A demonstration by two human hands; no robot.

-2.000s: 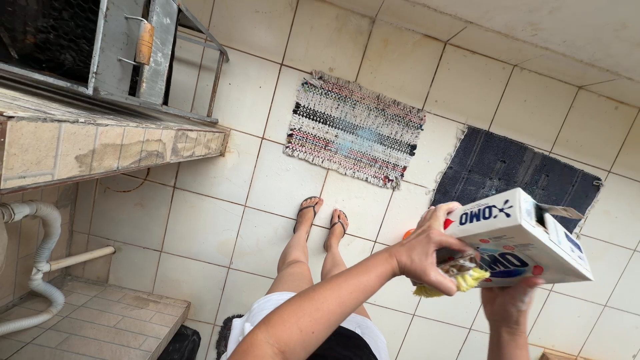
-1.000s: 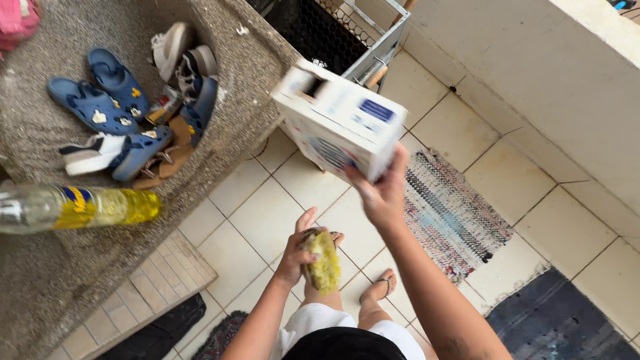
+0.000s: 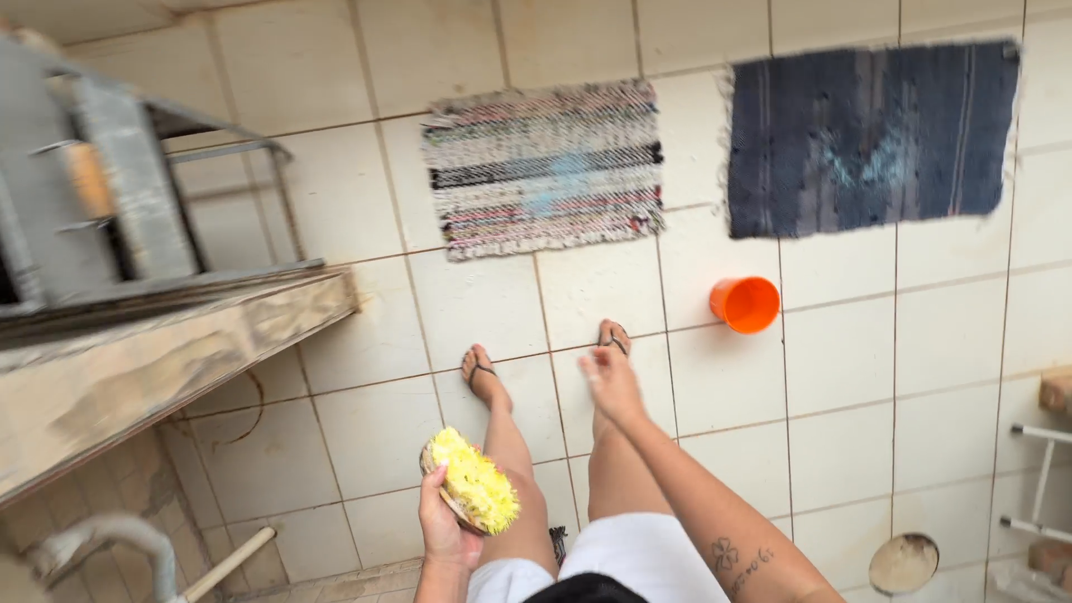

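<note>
A scrubbing brush with yellow bristles point(image 3: 476, 481) is held in my left hand point(image 3: 446, 523), bristles facing up, at the lower middle of the view. My right hand point(image 3: 614, 385) is held out over my right leg, slightly blurred, with its fingers apart and nothing in it. Beyond my feet a striped woven rag rug point(image 3: 544, 172) lies on the tiles, with a light blue patch on it. To its right is a dark blue rug point(image 3: 871, 138), also with a light blue patch. An orange plastic cup or small bucket point(image 3: 745, 305) stands below the dark rug.
At the left are a grey metal frame with an orange-brown handle point(image 3: 90, 180) and a tiled ledge point(image 3: 193, 360). A grey drain pipe point(image 3: 126, 536) bends at the lower left. A round floor cover point(image 3: 904, 564) and a white metal rack point(image 3: 1045, 481) are at the lower right.
The white detergent box that was in my right hand is out of view, and that hand holds nothing now. The view has swung away from the stone sink with shoes. The brush stays in my left hand.
</note>
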